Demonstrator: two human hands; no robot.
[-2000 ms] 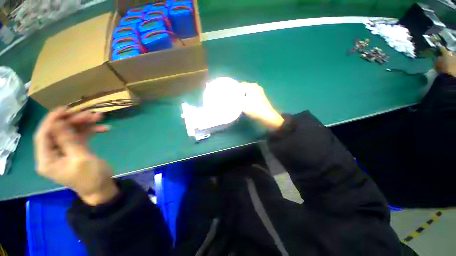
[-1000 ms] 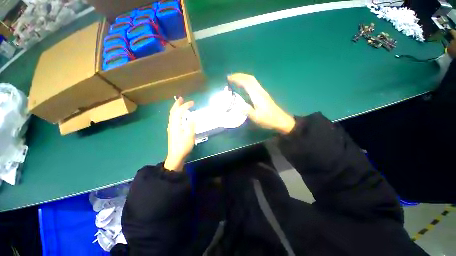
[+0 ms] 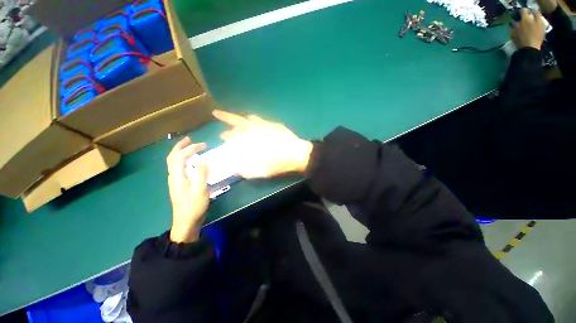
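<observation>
A white plastic housing [image 3: 221,165], glaring white, lies at the bench's front edge between my hands. My left hand [image 3: 188,183] holds its left end with the fingers bent around it. My right hand [image 3: 268,148] lies over its right part and hides much of it, with the index finger stretched to the left. A small pale end piece [image 3: 220,191] shows below the housing. What lies inside the housing is hidden by my hands and the glare.
An open battery carton [image 3: 148,98] with rows of blue battery packs [image 3: 117,60] stands at the back left. Small metal fittings [image 3: 429,30] and a heap of small white parts [image 3: 464,9] lie far right. A neighbour's hand [image 3: 529,28] is at right. White molded parts [image 3: 114,307] show below the bench.
My left hand came from the left onto the housing. My right hand has moved over the top of it. The view has turned, so the carton sits further left and more of the neighbour shows.
</observation>
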